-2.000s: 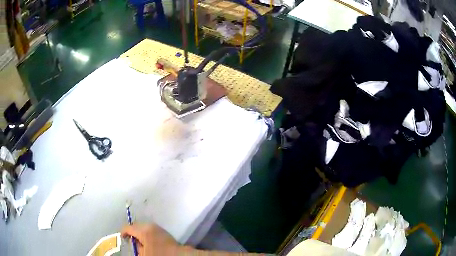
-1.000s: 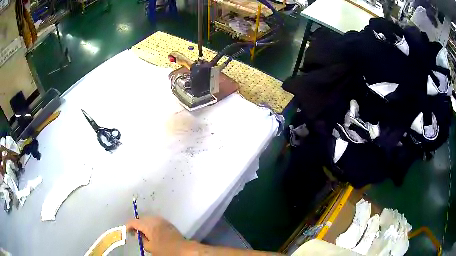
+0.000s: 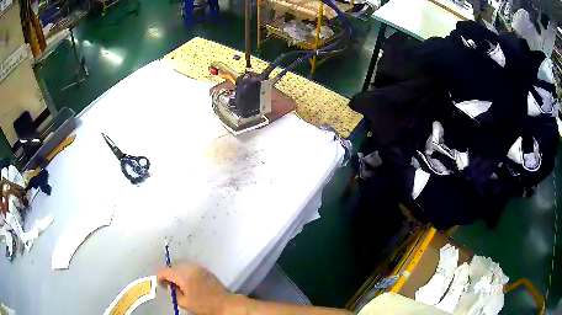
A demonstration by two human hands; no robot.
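Note:
My right hand (image 3: 196, 289) is at the bottom of the view and holds a thin blue-purple marking pencil (image 3: 173, 294) at the right end of the template. The tan template (image 3: 128, 298) lies on a white collar piece (image 3: 150, 285), with a white border showing around it. Both are cut off by the bottom edge. My left hand is not in view. A pile of curved white collar pieces (image 3: 79, 239) lies to the left on the pale cloth.
Black scissors (image 3: 129, 161) lie beyond the collar pieces. A steam iron (image 3: 245, 103) stands on a brown rest at the far end. Fabric scraps (image 3: 17, 212) lie at the left edge. Dark garments (image 3: 456, 123) and a yellow-handled cart with white pieces (image 3: 453, 280) are to the right.
The camera view has shifted a little, mostly in the first second. My right hand stays beside the template's right end with the pencil.

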